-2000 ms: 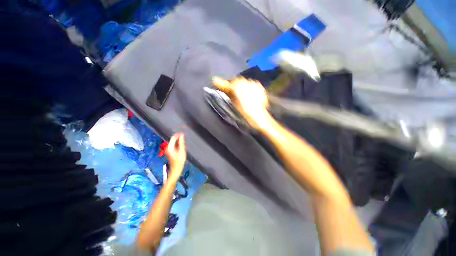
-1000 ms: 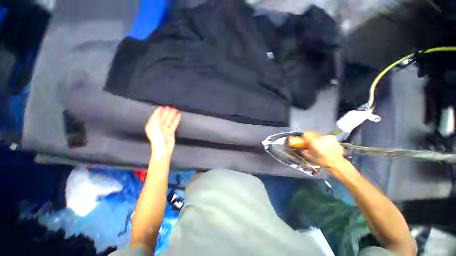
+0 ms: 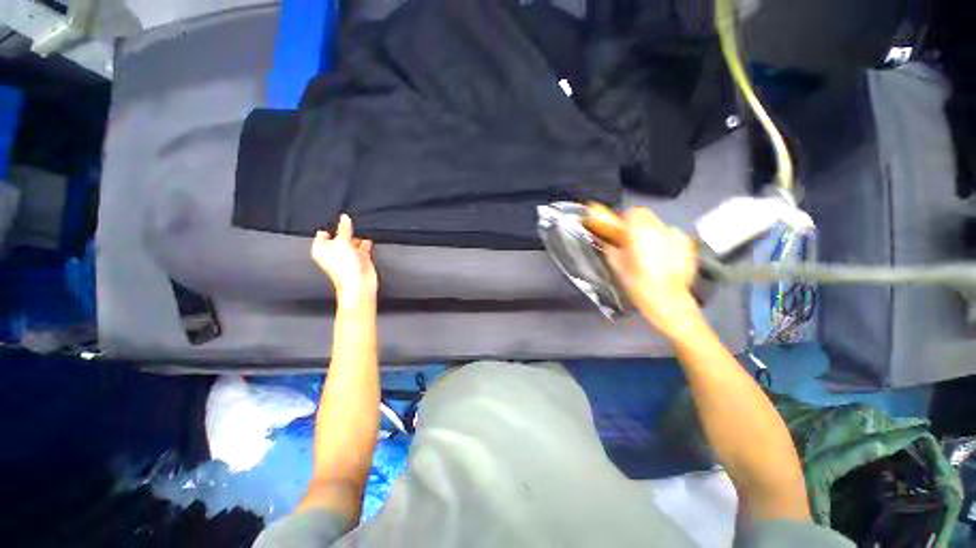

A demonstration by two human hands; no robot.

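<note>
A black garment (image 3: 428, 150) lies spread on the grey padded pressing table (image 3: 471, 332). My left hand (image 3: 348, 260) is at the garment's near edge, fingers partly spread; whether it pinches the cloth cannot be told. My right hand (image 3: 655, 257) is closed around the orange-brown handle of the silver steam iron (image 3: 575, 255). The iron is tilted at the garment's near right edge, its pointed end towards the far left. The pale hose (image 3: 856, 274) runs right from the iron.
A phone (image 3: 197, 314) lies at the table's left. A blue bar (image 3: 300, 54) is at the far left side. A yellow cable (image 3: 755, 96) hangs by the white wrapping (image 3: 738, 222). A second grey padded surface (image 3: 856, 236) stands right. A green sack (image 3: 872, 439) and white bag (image 3: 248, 415) are below.
The view has swung onto the garment. From one second ago, the iron has moved away from the table's near edge to the garment's edge. My left hand stays at that edge, its fingers more bent.
</note>
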